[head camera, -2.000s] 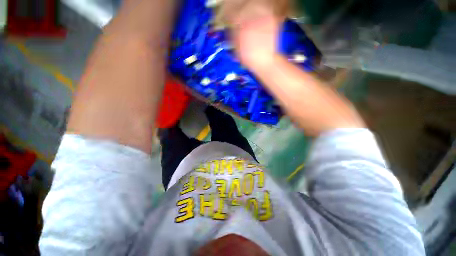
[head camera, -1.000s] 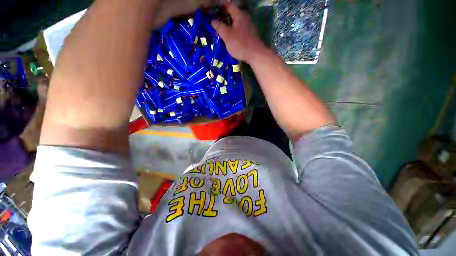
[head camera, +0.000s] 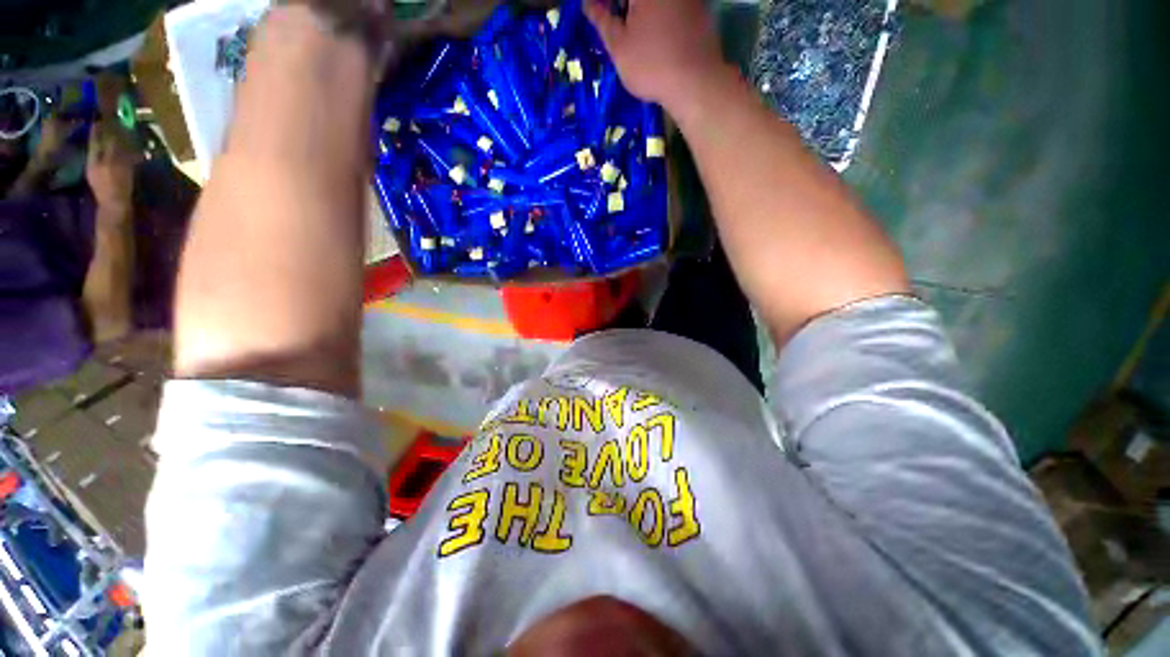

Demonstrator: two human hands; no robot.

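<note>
An open carton [head camera: 648, 275] full of blue battery packs [head camera: 513, 167] with small cream connectors stands in front of me. My right hand [head camera: 661, 49] is over the carton's far right part, with its fingers partly cut off by the top edge; I cannot tell whether it holds anything. My left hand [head camera: 336, 16] is at the top edge beside the carton's far left, dark, blurred and partly cut off; its fingers and anything in them are hidden.
A white tub [head camera: 199, 77] stands left of the carton, a pale-edged tray of dark parts [head camera: 821, 77] right of it. A red stool [head camera: 571, 306] is below the carton. Another person's arm [head camera: 110, 244] is at far left. Brown boxes [head camera: 1116, 475] lie at lower right.
The view has shifted, so the carton appears farther right and higher. Both hands appear nearer the top edge. More of the left tub and the other person's arm shows.
</note>
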